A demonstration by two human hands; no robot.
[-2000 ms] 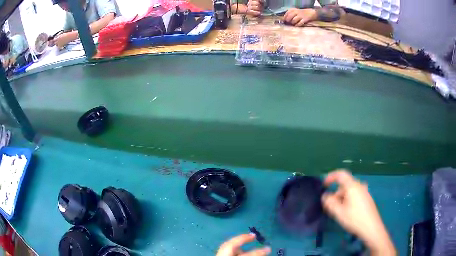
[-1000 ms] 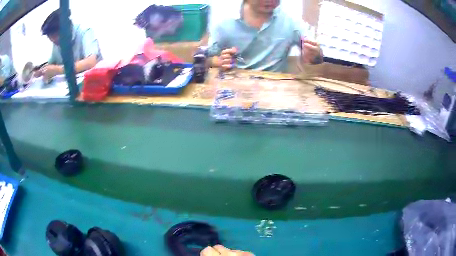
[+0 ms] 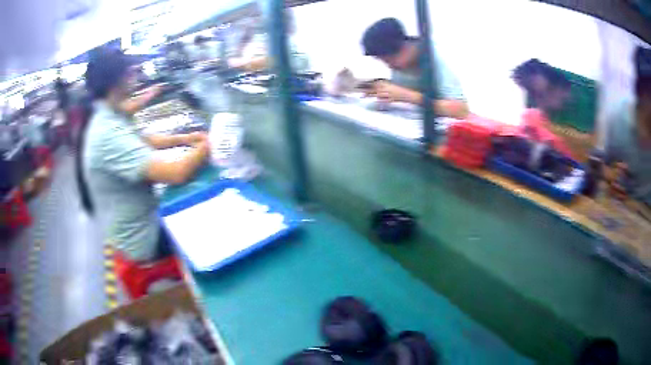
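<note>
Neither of my hands is in the picture. Nearest in front, a cluster of round black housings stands on the blue-green bench top, cut off by the bottom edge. One black housing lies on the green belt. Another dark round piece shows at the bottom right, cut off. A blue tray with white pieces lies on the bench at the left. The view is blurred.
A brown carton with grey-black bagged parts stands beside the bench at lower left. A person stands at the left. Green posts rise by the belt. Across it are a person, red bags and a blue tray of black parts.
The view has swung left, bringing in the carton, the person at the left and the aisle. My hands have gone out of the picture, as has the open housing on the bench.
</note>
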